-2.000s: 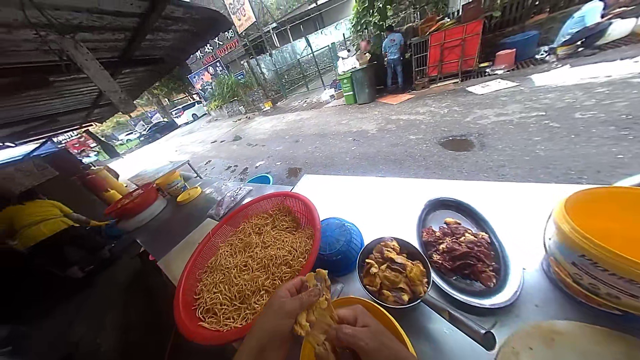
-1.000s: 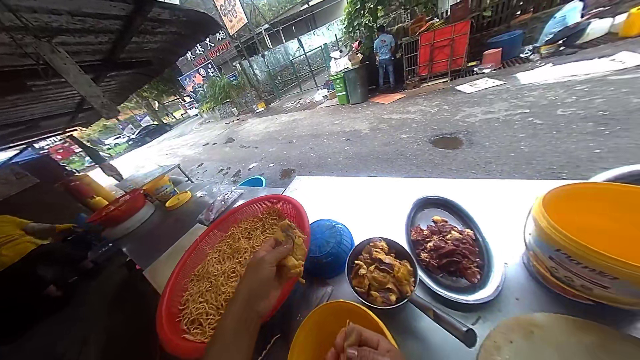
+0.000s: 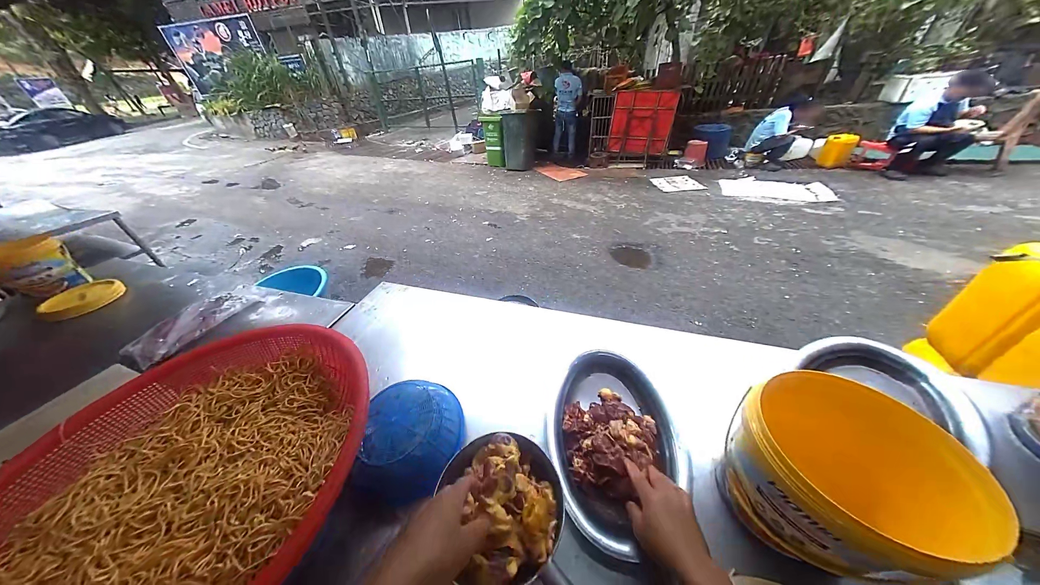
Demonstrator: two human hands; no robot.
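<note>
My left hand reaches into the metal pan, its fingers at the yellowish meat pieces; whether they grip a piece is hard to tell. My right hand touches the lower edge of the dark reddish meat on the oval metal tray, fingers extended. Left of the pan sits an upturned blue plastic basket. A red plastic colander full of yellow noodles stands at the left.
A large yellow bucket stands right of the tray, with a round metal tray behind it. Yellow jerrycans are at the far right. A blue basin lies beyond the colander. People are across the road.
The left hand, which held a yellowish piece over the noodles, is now at the pan. The right hand has moved from the yellow container to the oval tray. The view has swung right.
</note>
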